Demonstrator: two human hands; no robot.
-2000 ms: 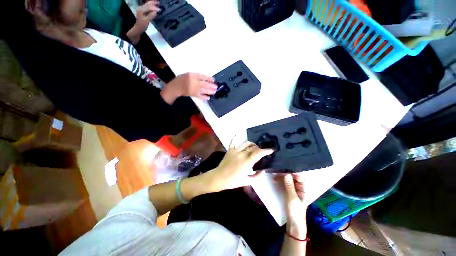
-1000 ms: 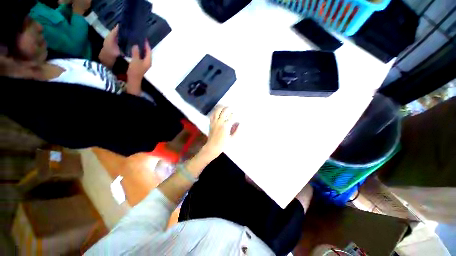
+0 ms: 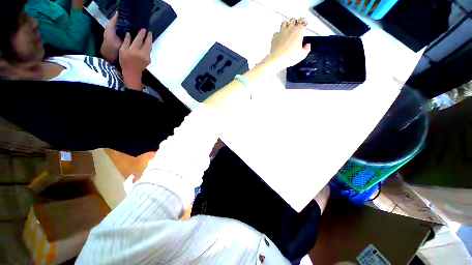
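Note:
My left hand (image 3: 290,42) reaches over the white worktable (image 3: 290,129) at the upper left corner of a thick black tray stack (image 3: 327,64). Its thumb overlaps the stack's corner, and its fingers lie beyond, on the table side. No grip on the stack shows. The stack lies flat, with shiny recesses on top and ridged sides. A grey-black insert tray (image 3: 216,71) with one large recess and two keyhole recesses lies left of my forearm. My right hand cannot be made out.
A person in black sleeves holds a dark tray (image 3: 135,18) at upper left, beside more trays (image 3: 163,21). A flat black slab (image 3: 341,16) lies near the blue basket (image 3: 384,8). A lined bin (image 3: 391,132) stands right, below the table edge. Cartons (image 3: 67,222) are on the floor.
The large tray between my hands two seconds ago is gone from the near table. My left hand has moved up and right to the stack. The neighbour now holds a tray at upper left.

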